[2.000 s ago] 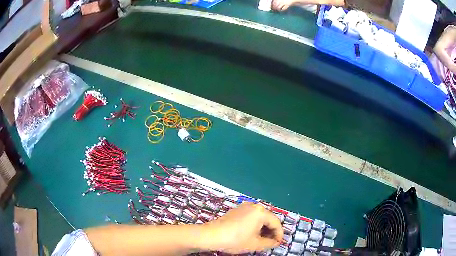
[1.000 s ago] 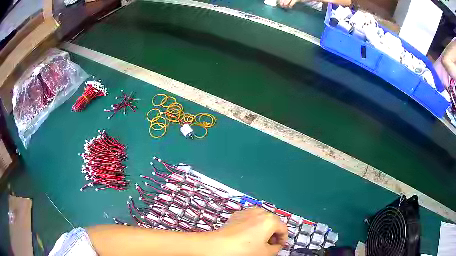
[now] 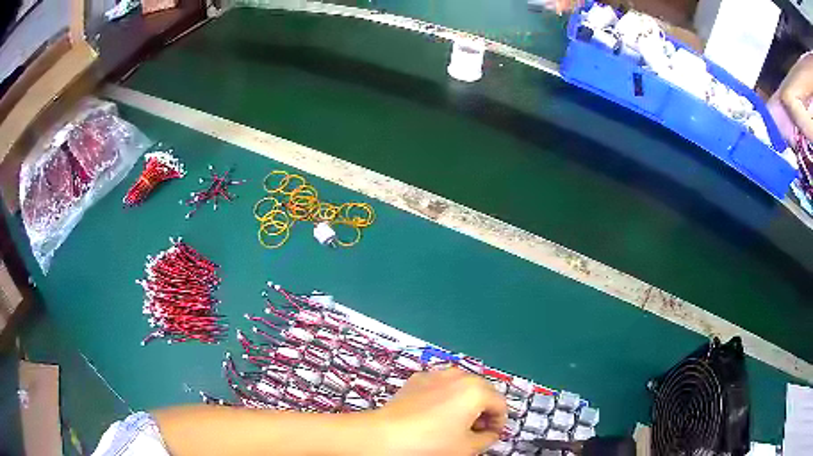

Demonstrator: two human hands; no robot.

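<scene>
Small silver-grey components (image 3: 565,403) stand in tight rows at the bottom centre, bare at the right. Red and black lead wires (image 3: 294,354) cross the rows at the left. My left hand (image 3: 446,411) reaches in from the lower left over the rows, its fingers curled at their right part; its fingertips and anything between them are hidden. A thin tool tip with a dark handle (image 3: 608,446), perhaps a soldering iron, enters low at the right near the fingers. My right hand is not in view. A heap of loose red leads (image 3: 183,292) lies left of the rows.
Beyond the rows lie yellow rubber bands (image 3: 301,203), a small white part (image 3: 324,233), a tied lead bundle (image 3: 153,178) and a clear bag (image 3: 76,178). A black fan (image 3: 700,401) stands right. Across the conveyor are a blue bin (image 3: 677,102) and a person's arm (image 3: 796,89).
A white cup-like part now stands on the conveyor near the far rail. The hand across the table has moved mostly out of view. My left hand stays over the rows with little change.
</scene>
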